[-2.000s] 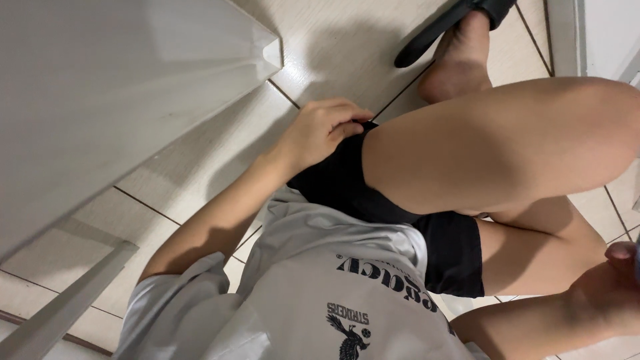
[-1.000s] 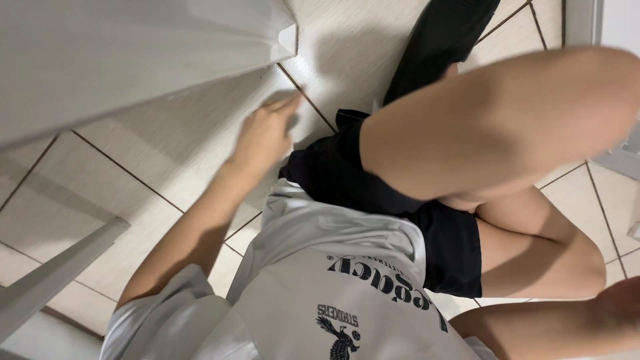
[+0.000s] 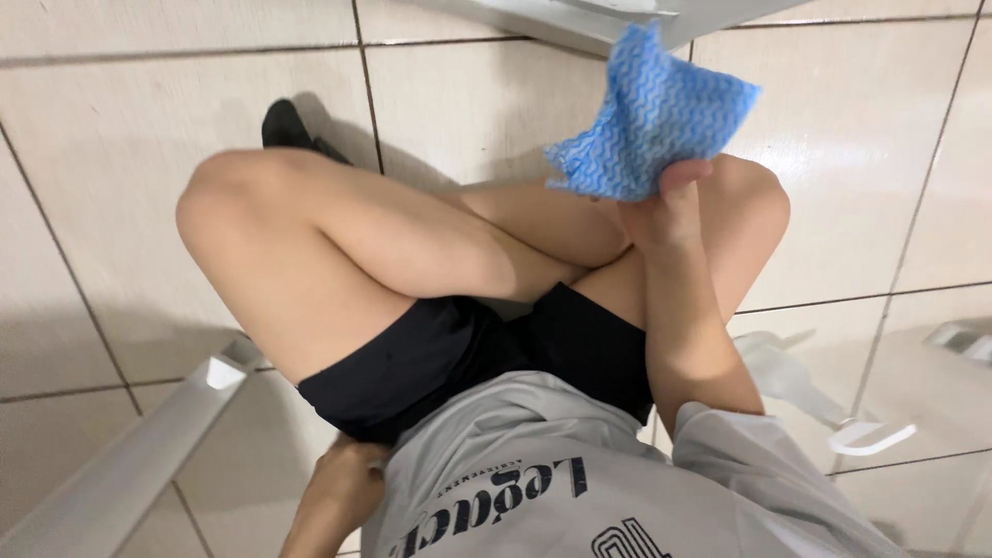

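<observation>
My right hand [image 3: 670,205] is raised over my crossed legs, its thumb and fingers closed on a blue cleaning cloth [image 3: 659,112] with a wavy white pattern. The cloth is crumpled and stands up from the hand, above my right knee. Down at my left hip, my left hand [image 3: 345,477] rests beside the black shorts [image 3: 465,356] and the hem of the light grey printed T-shirt [image 3: 542,449]. Its fingers are bent and partly hidden, so I cannot tell whether they hold anything.
Pale floor tiles [image 3: 480,101] with dark joints lie under me. A light grey furniture leg [image 3: 155,434] slants in at lower left, and a similar pale part [image 3: 573,19] crosses the top. A white piece [image 3: 872,436] is at lower right. A black slipper [image 3: 285,124] shows beyond my left knee.
The view has swung strongly. My right hand, at the frame's edge before, is now over my legs with the blue cloth plainly in it. My left hand is now at my hip.
</observation>
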